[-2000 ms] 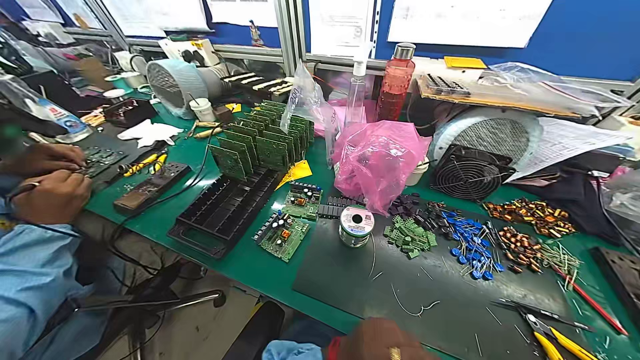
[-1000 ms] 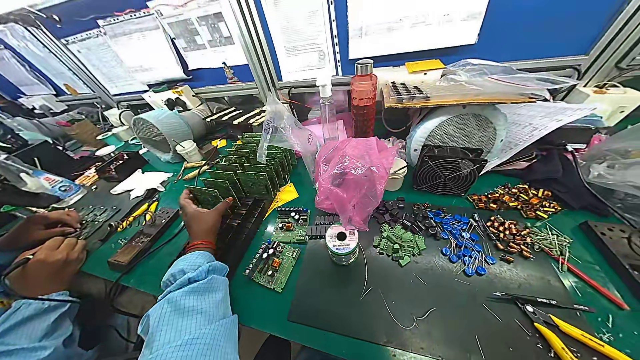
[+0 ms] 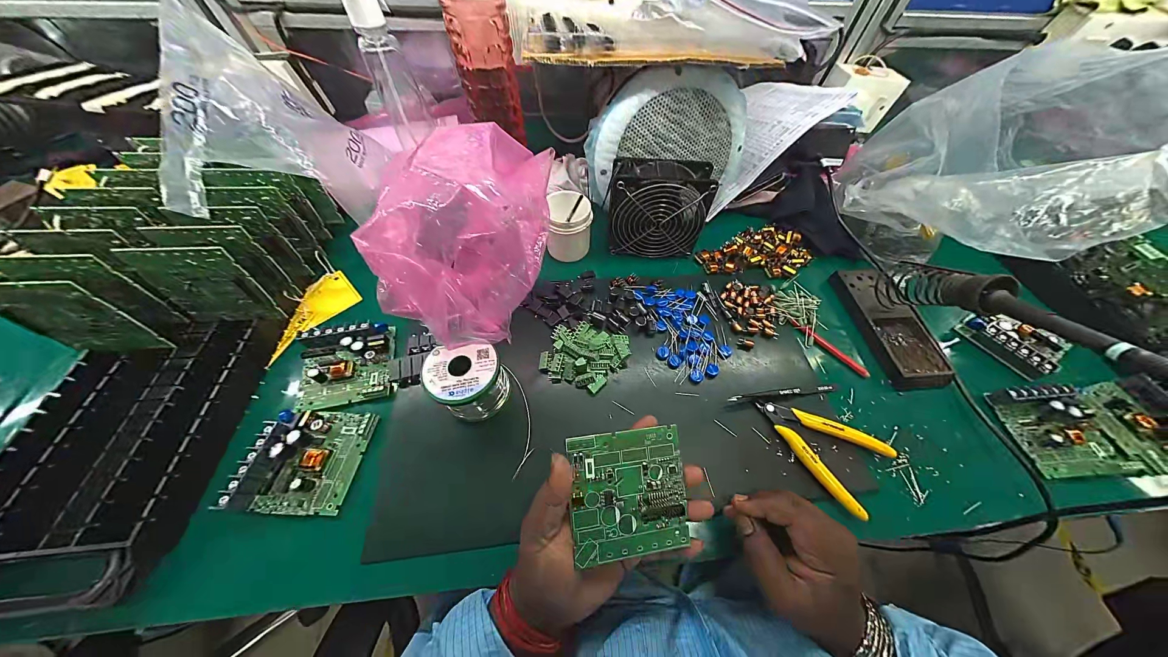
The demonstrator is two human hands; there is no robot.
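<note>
My left hand [image 3: 570, 557] holds a green printed circuit board [image 3: 630, 493] by its edges above the front edge of the dark mat, with few parts fitted on its face. Just right of the board is my right hand [image 3: 798, 557], its thumb and fingertips together; whether something small is between them cannot be told. Green terminal blocks [image 3: 586, 354], blue disc components [image 3: 692, 338] and black components [image 3: 584, 299] lie in piles beyond the board. A solder wire spool [image 3: 465, 379] stands on the mat's left part. Yellow-handled cutters [image 3: 821, 456] and tweezers [image 3: 780, 395] lie to the right.
Upright boards [image 3: 201, 274] fill a black rack [image 3: 119, 438] at left, near two populated boards [image 3: 315, 461]. A pink plastic bag [image 3: 461, 228], a white cup [image 3: 568, 228] and a black fan [image 3: 662, 210] stand behind. A soldering iron holder [image 3: 949, 287] and more boards [image 3: 1077, 433] are at right.
My left hand has moved from the board rack to the front of the mat and now holds a board. My right hand has come into view. The view has shifted right and closer.
</note>
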